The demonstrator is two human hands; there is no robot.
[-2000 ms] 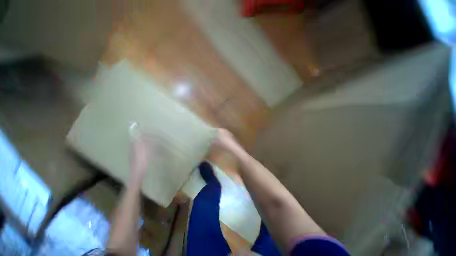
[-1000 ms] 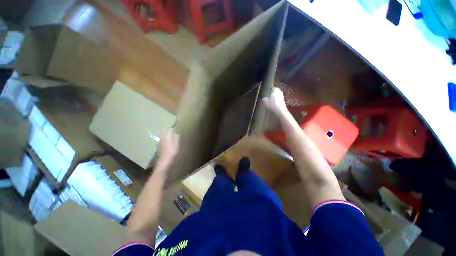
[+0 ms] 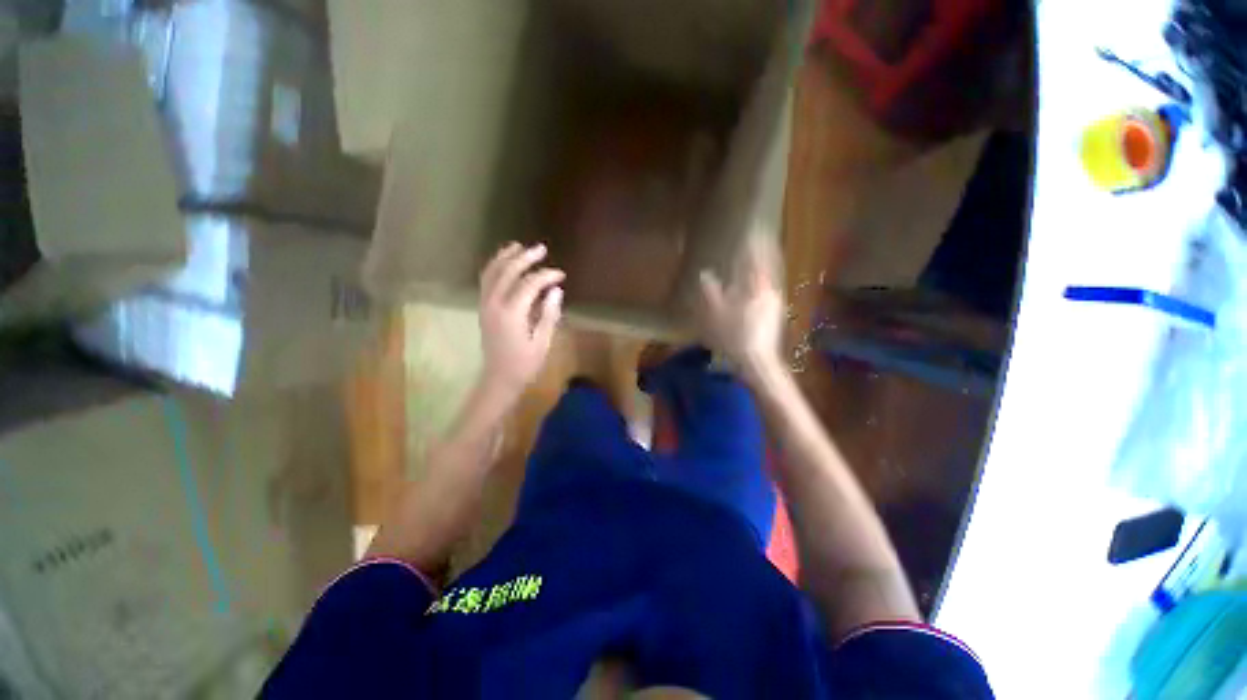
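A large tan carton (image 3: 438,226) stands open-topped in front of me, its dark inside showing, its near edge just above my feet. It is blurred. My left hand (image 3: 521,304) is at the near left part of its rim, fingers apart and slightly bent. My right hand (image 3: 743,304) is at the near right corner, thumb and fingers apart, blurred. Neither hand shows a closed grip; whether they touch the cardboard is hard to tell.
At left are tan cartons (image 3: 96,547), one with a teal strap, and white packs (image 3: 205,274). At right, a white table (image 3: 1005,451) holds a yellow tape roll (image 3: 1124,149), a blue strip (image 3: 1139,304), a phone (image 3: 1145,536) and a teal basin (image 3: 1203,650). A red stool (image 3: 903,55) stands beyond.
The view has turned, bringing the white table upright along the right side. The carton now faces me squarely. My left hand has moved from the carton's outer left side to its near rim.
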